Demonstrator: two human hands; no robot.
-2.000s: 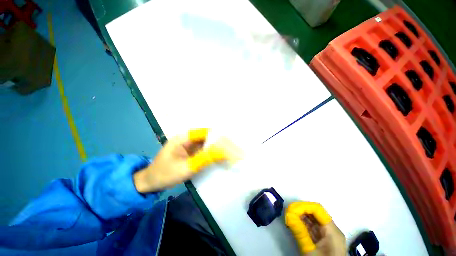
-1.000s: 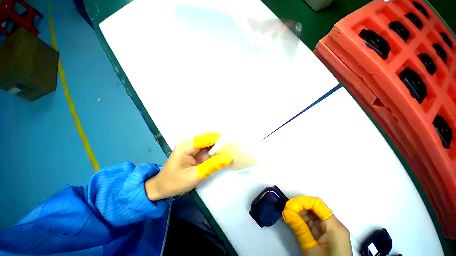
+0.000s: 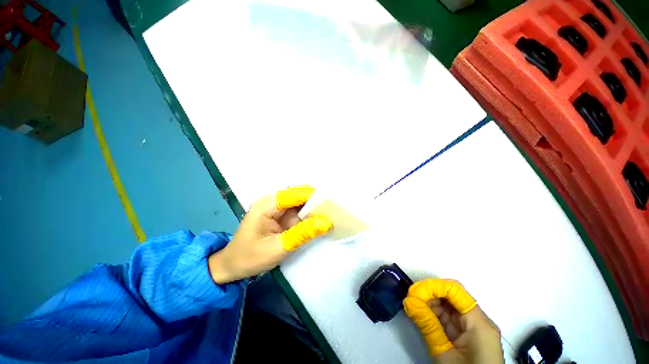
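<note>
My left hand (image 3: pixel 274 231), with yellow finger cots on thumb and finger, holds a cream-white wiping pad (image 3: pixel 341 217) just above the white mat. My right hand (image 3: pixel 452 320), also in yellow finger cots, pinches the right edge of a black smartwatch body (image 3: pixel 384 293). The body's glossy dark face is up, and it is at the near part of the mat. A second black smartwatch body (image 3: pixel 541 347) with a small white patch is right of my right hand, near the bottom edge.
White foam mats (image 3: pixel 320 106) with a dark seam cover the green bench. Stacked red-orange foam trays (image 3: pixel 530 135) with several black units stand along the right. Clear film (image 3: pixel 398 46) lies on the far mat. A cardboard box (image 3: pixel 44 92) is on the blue floor at left.
My left hand has moved slightly right and down from its blurred position, and the pad now shows clearly. My right fingertips, earlier beside the watch body, now touch its edge.
</note>
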